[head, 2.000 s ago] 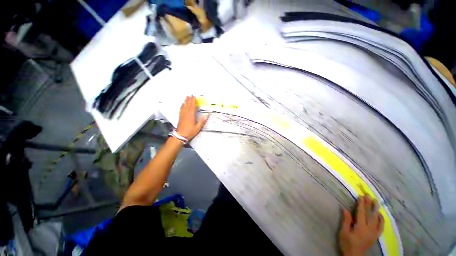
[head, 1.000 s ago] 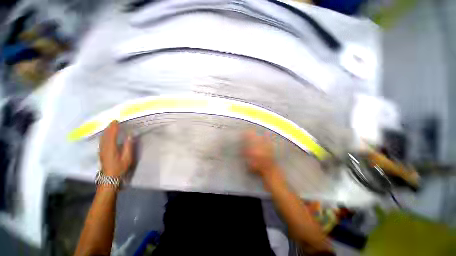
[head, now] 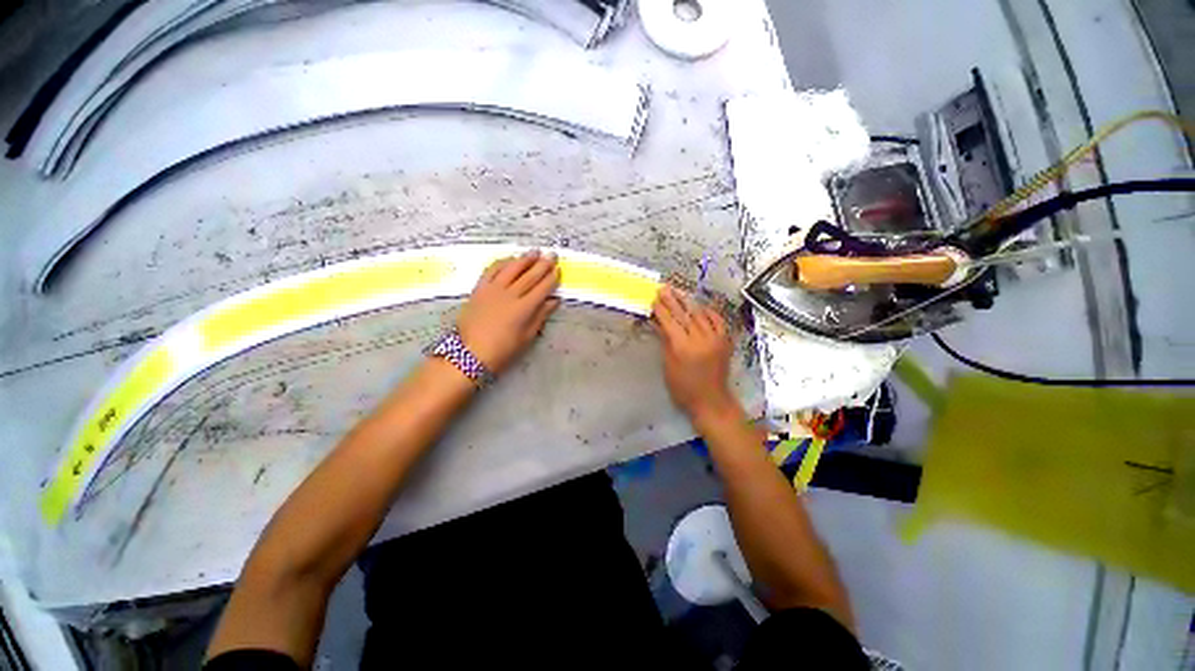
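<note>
A white curved waistband piece [head: 193,344] lies on the pale table, arched away from me. A yellow translucent marking template [head: 328,286] with black handwriting near its left end lies along it. My left hand [head: 509,312] lies flat on the band and template, right of the middle, fingers fairly close together. My right hand [head: 692,344] has its fingertips at the right end of the template. Neither hand visibly lifts anything. The right end of the band is partly hidden by my right fingers.
A steam iron [head: 878,271] stands on a white iron rest [head: 796,374] at right, its cord and hose running off right. Stacked waistband pieces [head: 328,121] lie on the far side. A tape roll [head: 684,24] is at the far edge. A yellow sheet [head: 1048,459] is at lower right.
The view has swung right, bringing the iron fully in. My left hand has moved from the band's left part to right of its middle. My right hand has moved to the template's right end.
</note>
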